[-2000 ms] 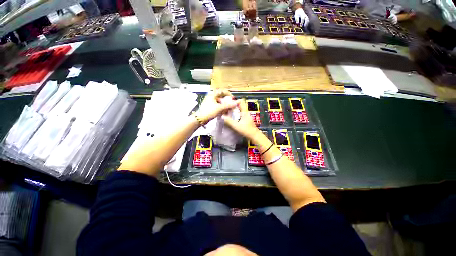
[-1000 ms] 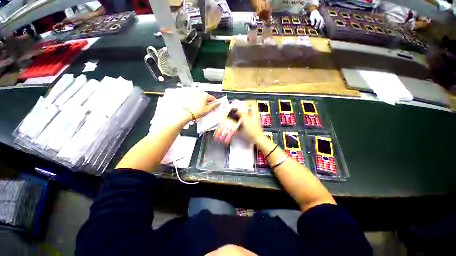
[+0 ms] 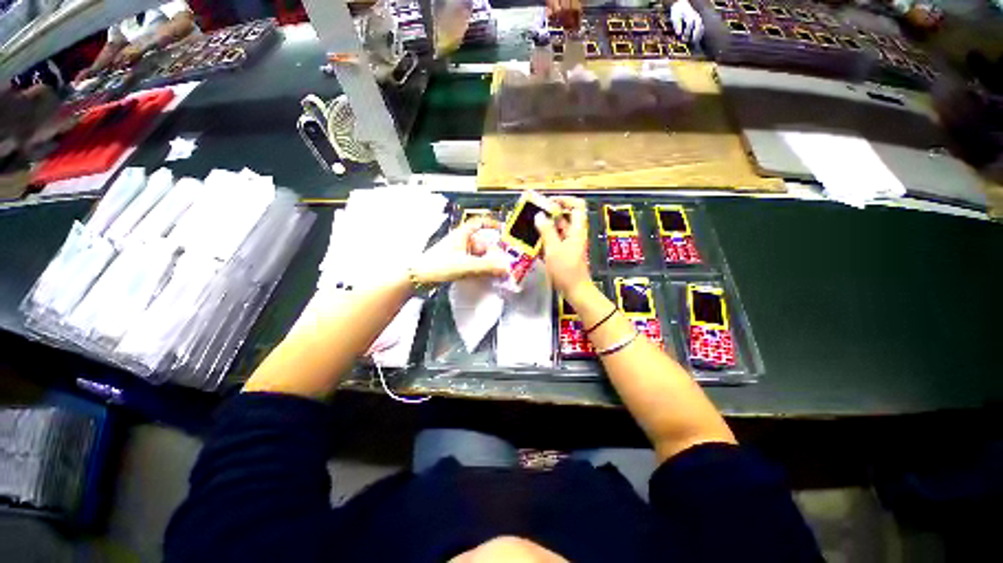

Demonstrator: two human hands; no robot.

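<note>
My right hand holds a keypad phone with a black screen, yellow frame and red keypad, tilted above the tray. My left hand holds a white sleeve, hanging down, against the phone's lower end. The clear blister tray holds several bare phones at centre and right. A bagged phone or white sleeve lies in a front pocket. The pile of empty sleeves is just left of the tray, partly behind my left forearm.
Stacked trays of white sleeves stand at left. A thin white cord hangs at the bench edge. Behind are a metal post, small fan, yellow-brown board, red tray and a person's gloved hand. A blue crate is lower left.
The phone has moved up and slightly right, its screen now in clear view. The sleeve in my left hand has swung down over the front left pocket.
</note>
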